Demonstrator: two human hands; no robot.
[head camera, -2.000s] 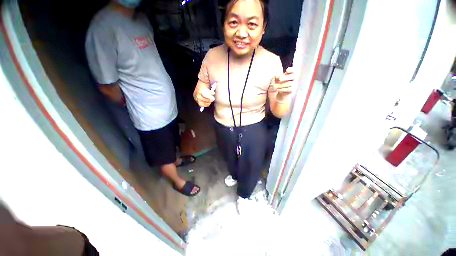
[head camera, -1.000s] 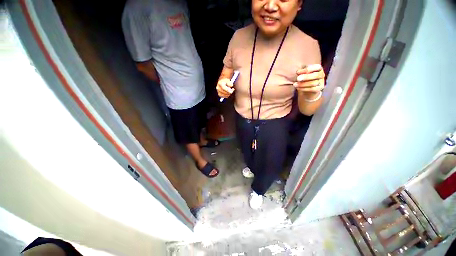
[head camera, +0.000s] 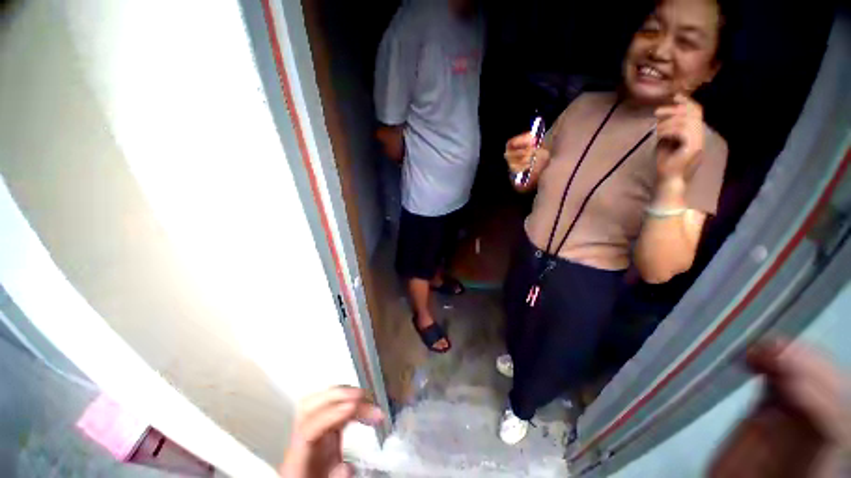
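My left hand (head camera: 328, 428) is at the bottom edge, left of centre. Its fingers are bent and apart, with nothing visible in them. My right hand (head camera: 793, 406) is at the lower right, blurred and cut off by the edge; whether it holds anything cannot be told. In front of me a person in a beige top (head camera: 597, 187) stands in the doorway, one hand raised. The person's other hand holds a small flat smartphone (head camera: 532, 154). A black lanyard (head camera: 571, 191) hangs from the person's neck. My hands touch neither the person nor the phone.
A person in a grey shirt (head camera: 434, 121) stands inside the dark room, to the left. The metal door frame (head camera: 322, 201) with its red stripe bounds the opening on both sides. A white wall (head camera: 168, 187) is at the left. A pink object (head camera: 104, 425) lies at the lower left.
Both my hands have come into view. The view has swung left and closer, so the people appear farther right and the slatted trolley is out of view. The beige-topped person's hand has risen towards the chin.
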